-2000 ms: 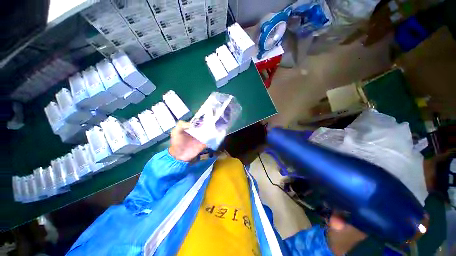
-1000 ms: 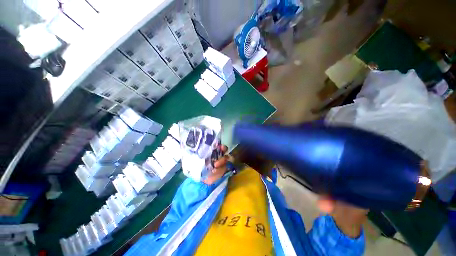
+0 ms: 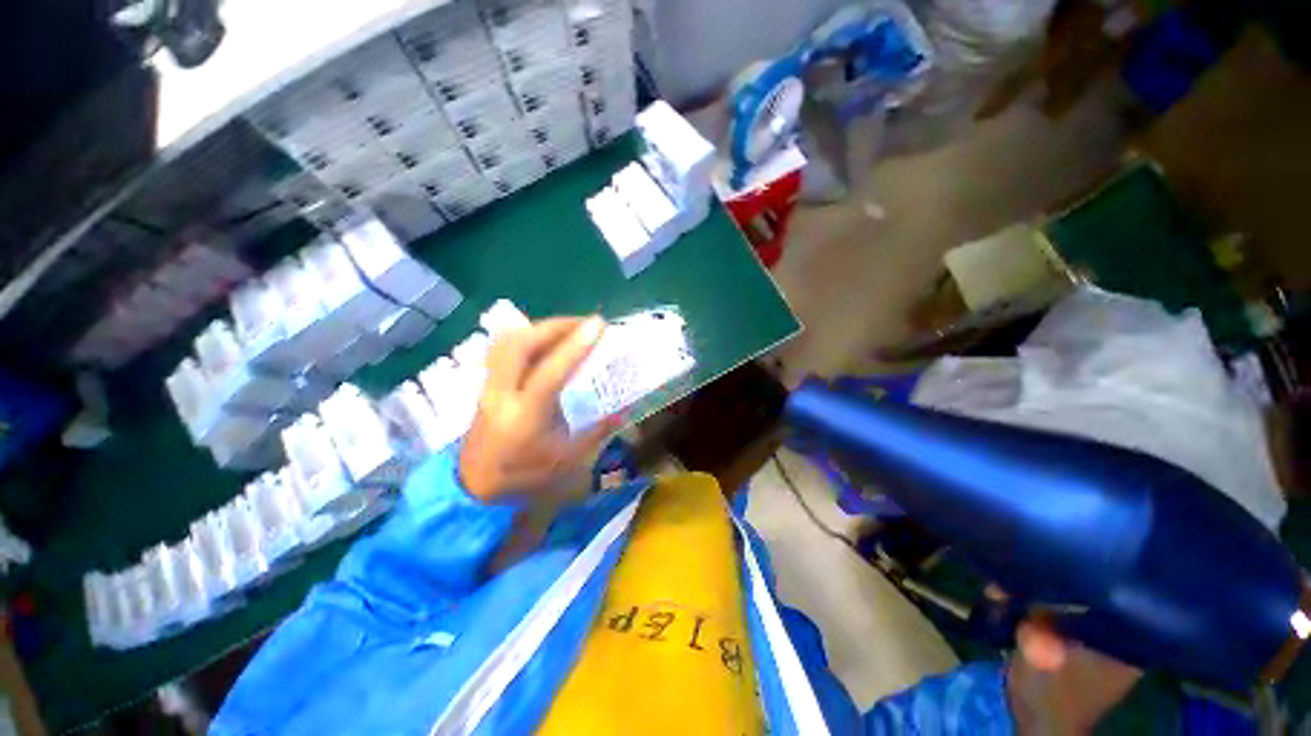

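My left hand holds a white retail box in clear shrink film over the green workbench's front edge. Printed text shows on the box's upper face. My right hand grips the dark-blue hair dryer, partly hidden behind its barrel. The dryer's nozzle points left toward the box, with a gap between them. Rows of shiny white boxes stand on the workbench to the left.
Stacked box ends stand under the white shelf. A few white boxes sit at the bench's far end. Beyond are a blue fan and red stand. Whitish plastic lies at right.
The held box has been turned from its pictured face to its printed face, and my left hand is now more on its left side. The dryer has moved right, away from the box.
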